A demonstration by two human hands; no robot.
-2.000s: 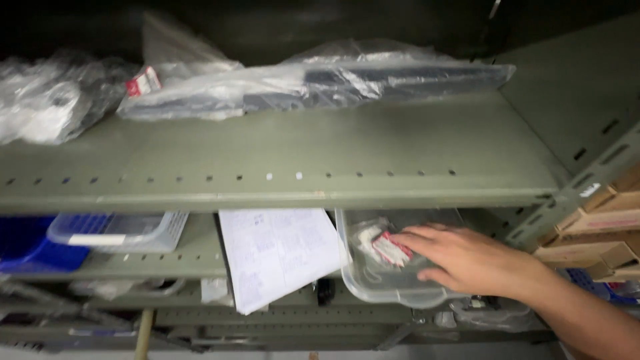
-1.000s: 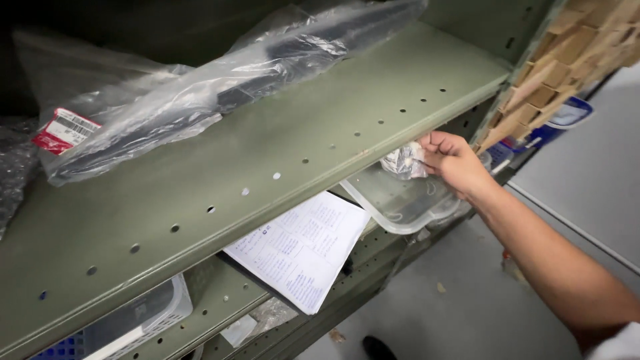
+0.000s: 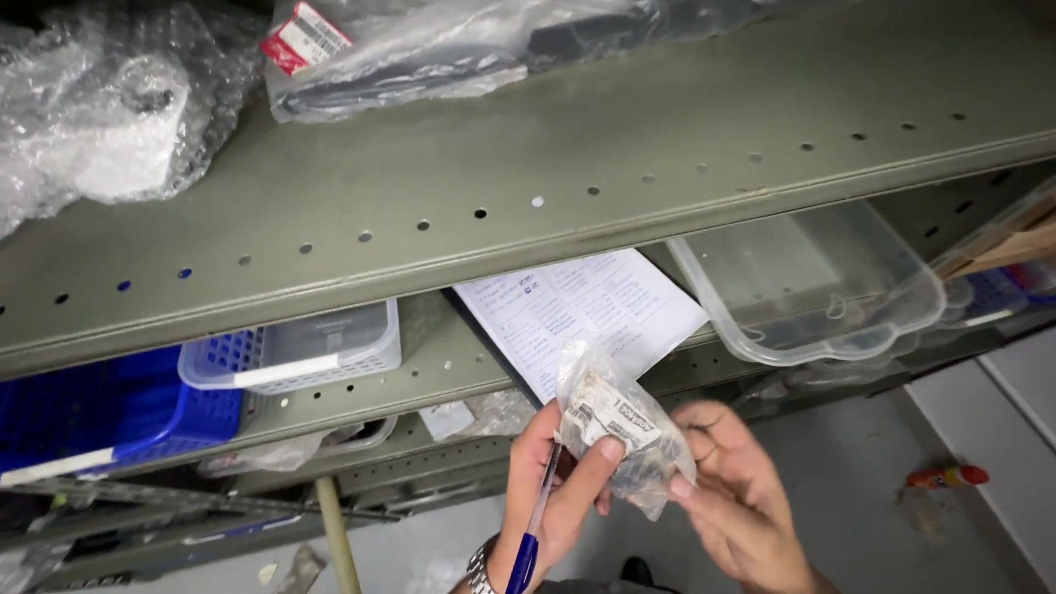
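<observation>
Both hands hold a small clear plastic bag (image 3: 631, 421) with a printed paper label and dark contents. My left hand (image 3: 549, 487) pinches its left side with the thumb over the label, and a blue-capped pen (image 3: 532, 536) is also held in this hand. A metal-banded watch sits on the left wrist. Fingers of my right hand (image 3: 734, 487) grip the bag's lower right edge. Behind the bag, handwritten sheets (image 3: 577, 309) on a dark board jut out from the lower shelf. A clear plastic bin (image 3: 817, 289) stands to their right.
A green metal shelf (image 3: 495, 165) crosses the view, bearing a bubble-wrapped item (image 3: 124, 124) and a long plastic-wrapped dark part (image 3: 462, 58). Below left are a white basket (image 3: 322, 367) and a blue basket (image 3: 124, 412). A red-orange bottle (image 3: 946, 477) lies on the floor at right.
The small bag was in my right hand over the clear bin; it is now in front of the sheets, held by both hands. My left hand and the pen have come into view.
</observation>
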